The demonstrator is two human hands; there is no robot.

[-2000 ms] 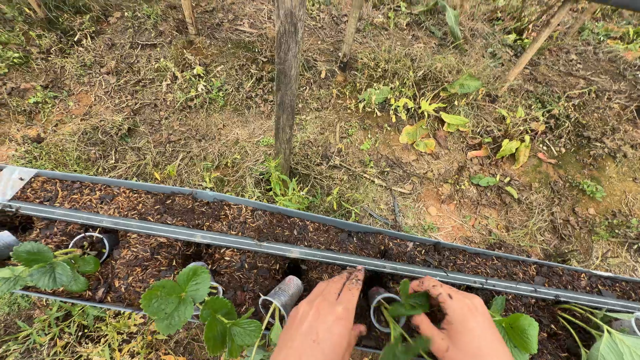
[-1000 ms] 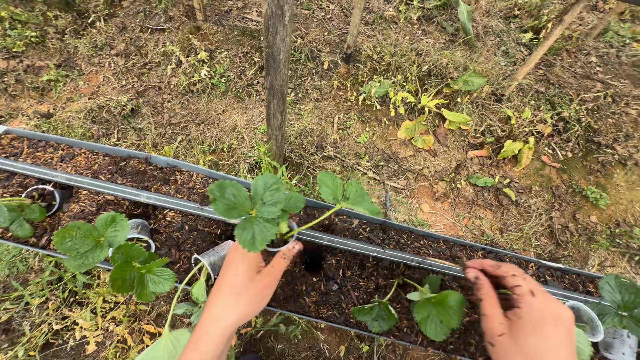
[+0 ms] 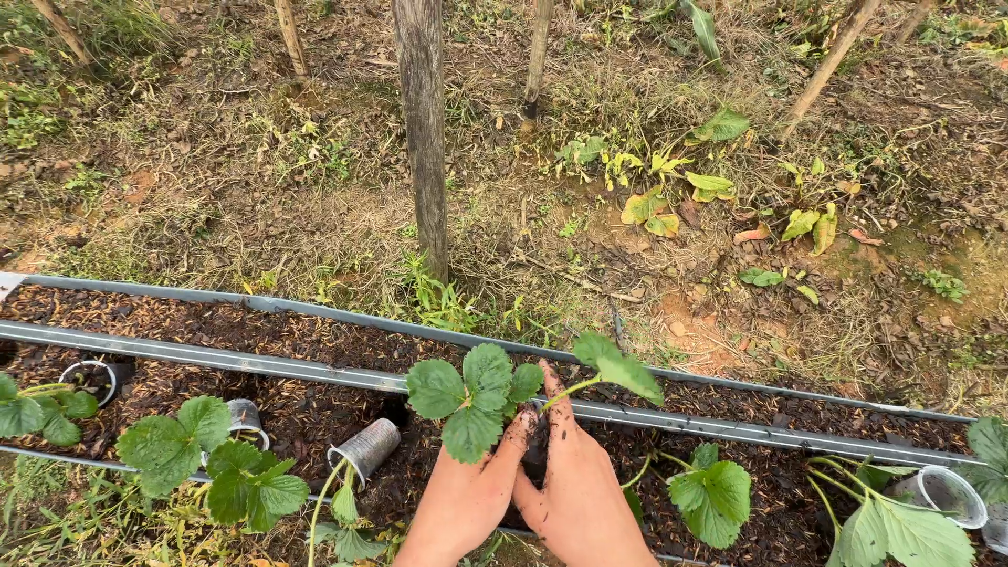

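Observation:
A strawberry seedling (image 3: 480,394) stands between my two hands at the middle of a long planting trough (image 3: 315,315) of dark soil and husks. My left hand (image 3: 472,492) has its soiled thumb and fingers against the seedling's base, under the leaves. My right hand (image 3: 571,480) is on the other side, fingers extended along the dark root plug, its index finger beside a stem. Both hands touch the plug, which is mostly hidden between them. A grey metal rail (image 3: 236,360) runs along the trough behind them. Left of my hands a plastic cup (image 3: 366,450) lies tilted on the soil.
More seedlings in cups lie along the trough, such as a cup (image 3: 94,382) at the left and a clear cup (image 3: 941,496) at the right. Another leafy seedling (image 3: 713,496) is right of my hands. A wooden post (image 3: 425,142) rises from grassy ground beyond the trough.
My right hand has come from the right side to join my left hand at the seedling. One second ago my left hand alone held the seedling; two seconds ago my right hand was at a cup.

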